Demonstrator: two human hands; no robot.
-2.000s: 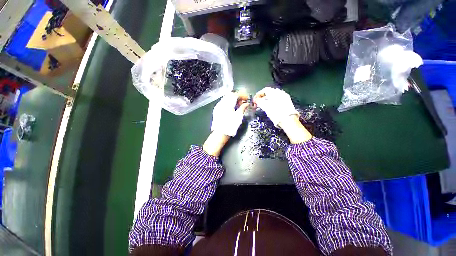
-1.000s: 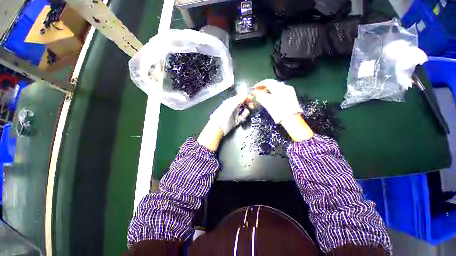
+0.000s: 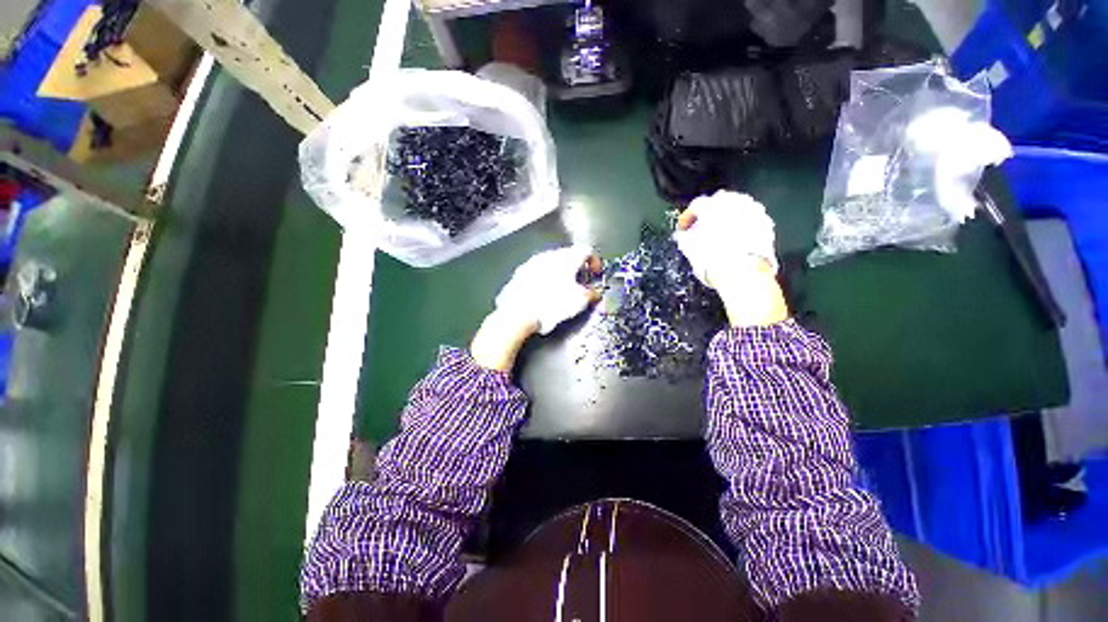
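A loose pile of small black parts [image 3: 656, 310] with shiny glints lies on the green bench top between my hands. My left hand [image 3: 547, 289], in a white glove with bare fingertips, is at the pile's left edge, fingertips close together. My right hand [image 3: 727, 241], gloved the same way, is at the pile's upper right edge, its fingertips at the parts. Whether either hand holds a part is too small to tell. An open clear-white plastic bag [image 3: 547, 156] full of similar black parts stands at the upper left.
A clear plastic bag [image 3: 851, 225] with a white bundle [image 3: 960, 152] lies at the right, beside a long dark strip [image 3: 1023, 261]. Black wrapped stacks [image 3: 727, 107] and a metallic-topped device [image 3: 588, 55] stand at the back. Blue bins [image 3: 960, 486] are at the right; a green conveyor [image 3: 273, 365] runs left.
My hands have moved apart from meeting above the pile. My left hand is lower and left, my right hand further right. More of the pile shows between them. The view has shifted slightly.
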